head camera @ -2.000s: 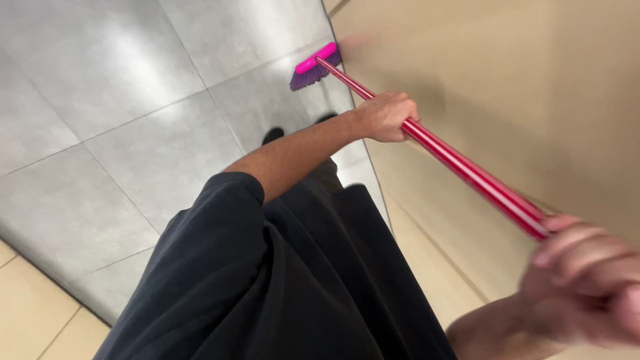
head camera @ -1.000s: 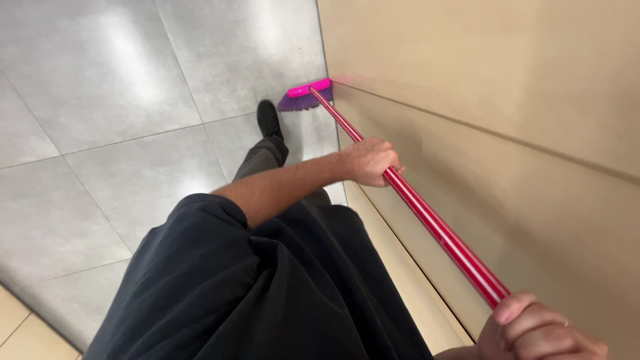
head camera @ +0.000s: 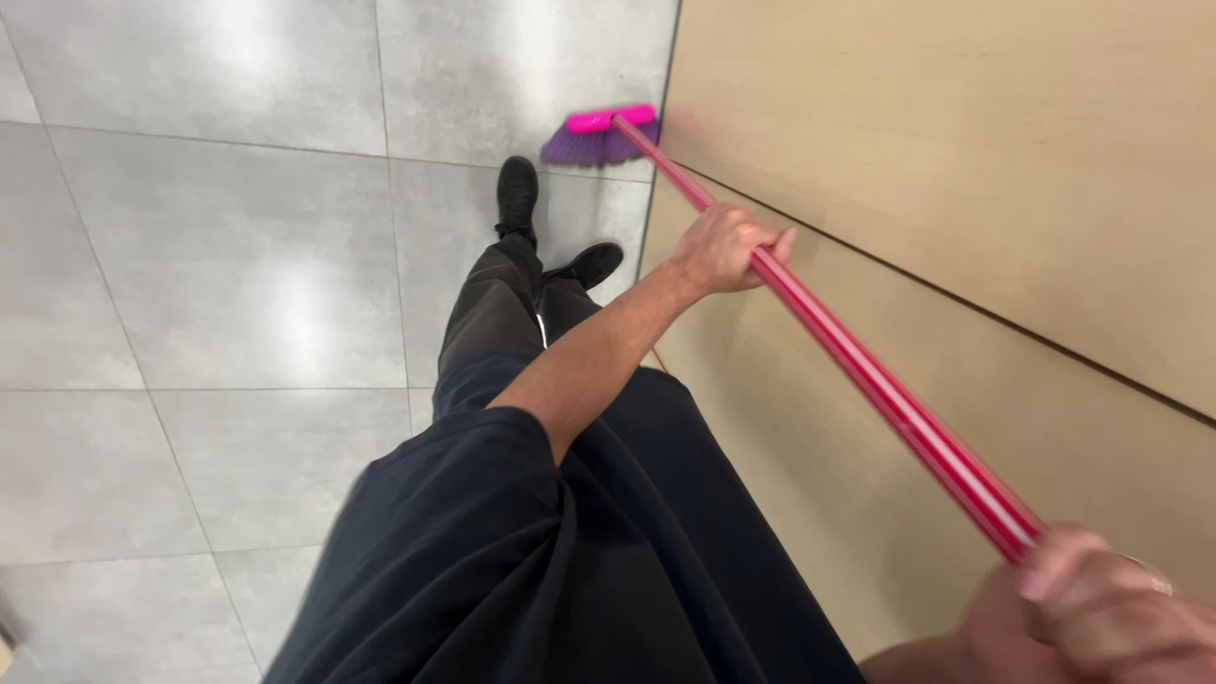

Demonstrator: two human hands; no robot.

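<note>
A long-handled broom slants from the lower right up to the floor by the panelled wall. Its pink head has purple bristles, spread on the grey tiles, with one end at the foot of the wall. My left hand is closed around the red metal handle partway down. At the lower right, my right hand, blurred and wearing a ring, grips the upper part of the same handle; the handle's end is hidden by that hand.
Light wood-look wall panels with a dark seam rise along the right side. Large grey floor tiles extend to the left. My black shoes stand close to the bristles, one of them near the wall's base.
Both hands have kept hold of the broom, whose head stays by the wall's base. Both shoes now show, where a second ago only one did. The view has shifted.
</note>
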